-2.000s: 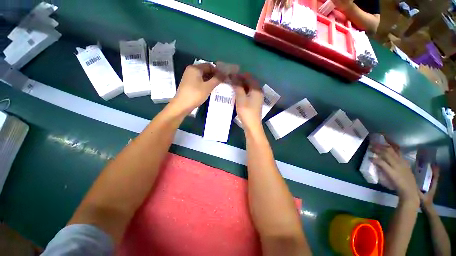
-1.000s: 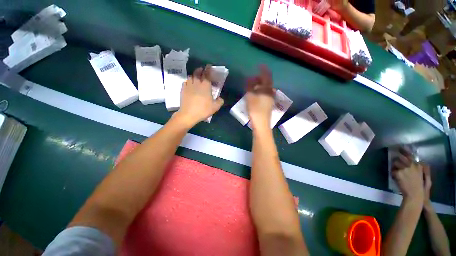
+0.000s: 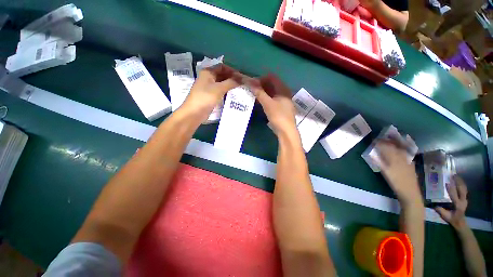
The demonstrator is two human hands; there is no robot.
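A white carton (image 3: 235, 120) with a barcode stands out in front of me, its lower end over the pale guide rail (image 3: 259, 165). My left hand (image 3: 212, 86) is at its top left corner and my right hand (image 3: 272, 97) at its top right; the fingertips pinch the top end, and the flap there is blurred and partly hidden. Left of it, open cartons (image 3: 142, 89) with ragged top flaps lie on the green conveyor belt (image 3: 116, 38). One is partly behind my left hand. Right of my hands lie cartons (image 3: 346, 136) with square ends.
A pink-red foam mat (image 3: 211, 222) lies under my forearms. A yellow and orange-red round thing (image 3: 382, 253) is at lower right. Another person's hands (image 3: 397, 162) handle cartons at right. A red divided tray (image 3: 335, 40) is across the belt. A carton pile (image 3: 46, 43) is upper left.
A second ago my hands were apart; now both are together at a carton's top end. The belt cartons have shifted right. The other person's one hand has moved left onto cartons.
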